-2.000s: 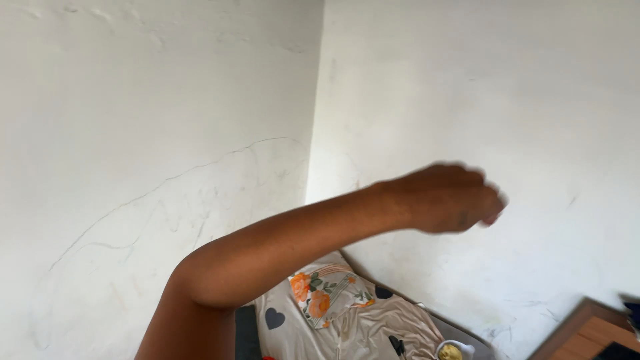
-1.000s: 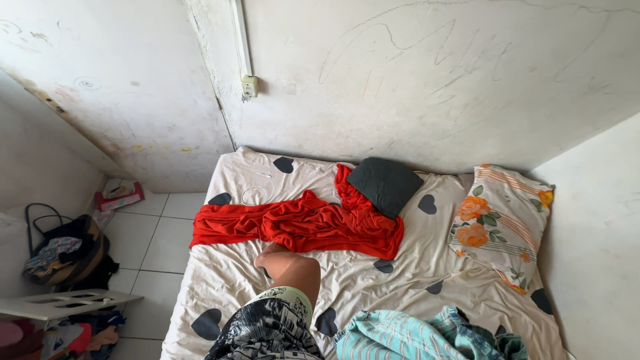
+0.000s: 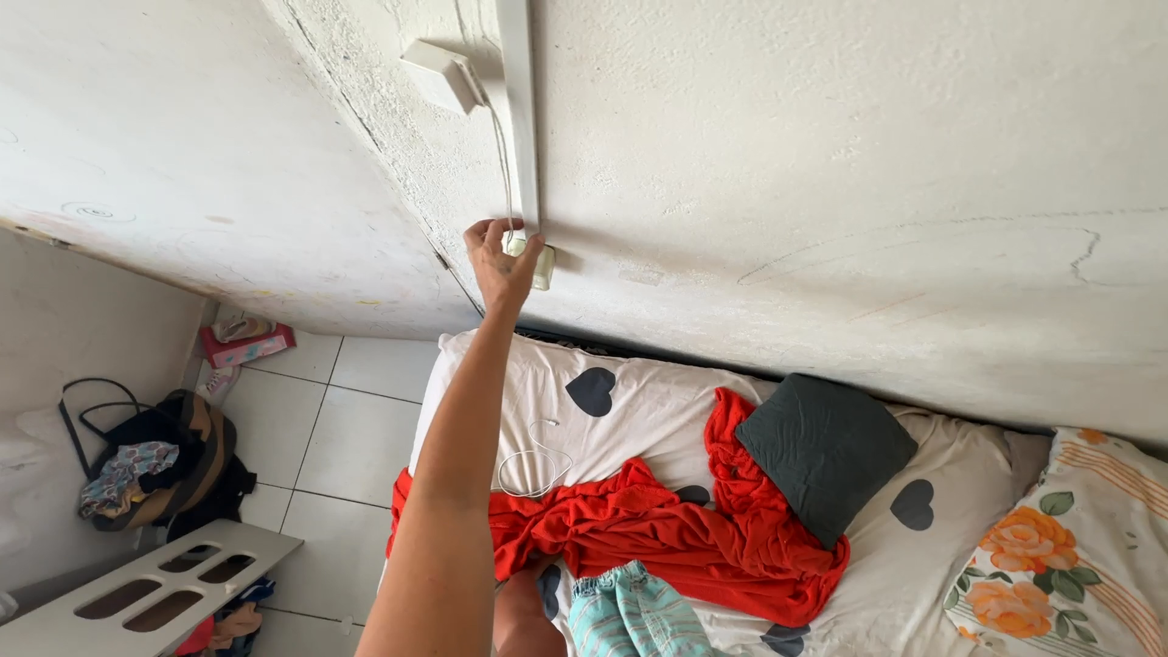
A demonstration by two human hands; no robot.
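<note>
My left hand (image 3: 504,260) reaches up to the wall, its thumb and fingers around the upper part of a pale wall socket (image 3: 544,267). The fingers partly hide the socket, so whether they grip a plug or part of it cannot be told. A thin white wire (image 3: 501,146) runs down beside a white cable trunking (image 3: 519,109) to the fingers. Higher up, a white box (image 3: 442,77) is fixed to the wall. On the bed lies a loosely coiled white cable (image 3: 535,493), just right of my forearm. My right hand is out of view.
The bed sheet (image 3: 675,379) bears a red cloth (image 3: 657,538), a dark cushion (image 3: 826,456), a floral pillow (image 3: 1077,547) and a striped teal cloth (image 3: 639,616). At left on the tiled floor are a bag (image 3: 196,447), a pink box (image 3: 246,345) and a white slotted panel (image 3: 155,593).
My left hand, out of view one second ago, is now at the wall socket. The view has turned a lot since the first frame, where the arm was raised before bare walls.
</note>
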